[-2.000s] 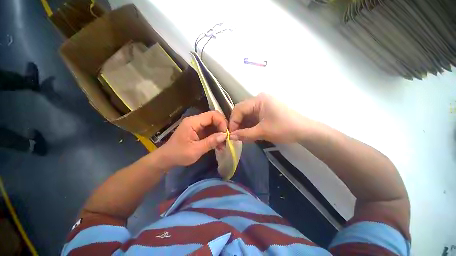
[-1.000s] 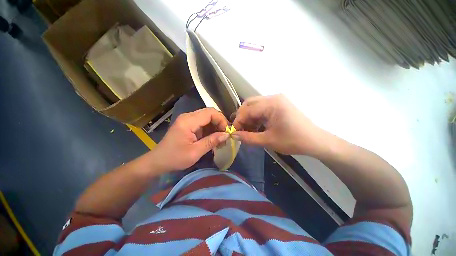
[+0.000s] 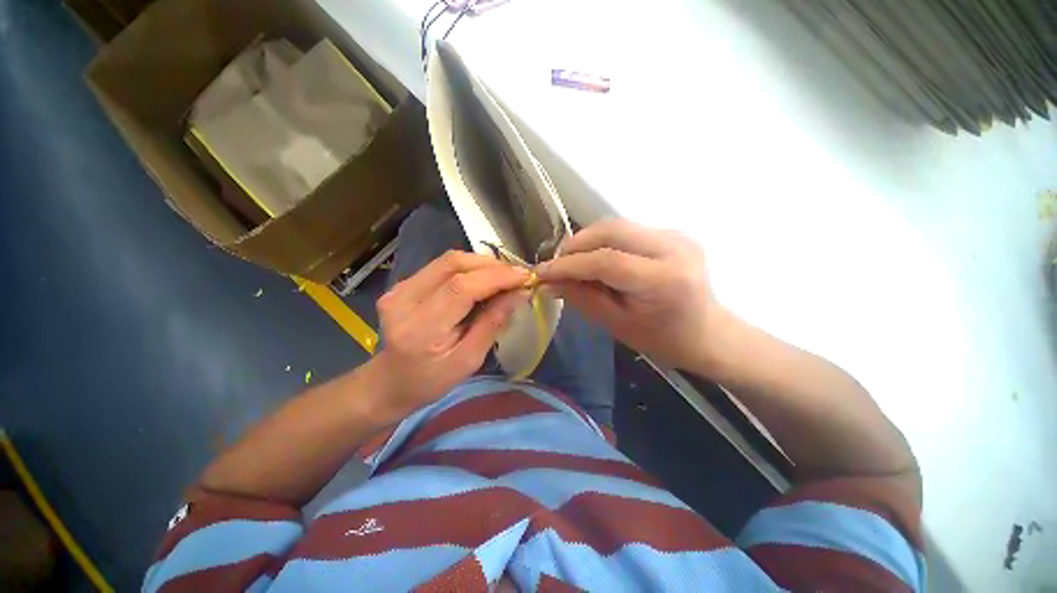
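A beige fabric bag (image 3: pixel 530 348) hangs over my lap beside the table edge, its pale mouth open and darker inside. A yellow binding strip (image 3: pixel 541 315) runs down its near end. My left hand (image 3: pixel 450 310) and my right hand (image 3: pixel 632 282) meet at the corner of the bag mouth and pinch the short yellow binding tail (image 3: pixel 532 280) between the fingertips. The fingers cover most of the tail.
An open cardboard box (image 3: pixel 313 226) with beige bags (image 3: pixel 284 116) stands on the floor at left. The white table (image 3: pixel 742 151) at right bears a short purple-pink tube (image 3: pixel 580 80), dark cord loops (image 3: pixel 446 16) at its edge and stacked bags (image 3: pixel 927 46) at far right.
The view has shifted, so box and table items sit higher. The bag mouth looks wider open. The yellow tail, spread out one second ago, is now mostly covered by my fingers.
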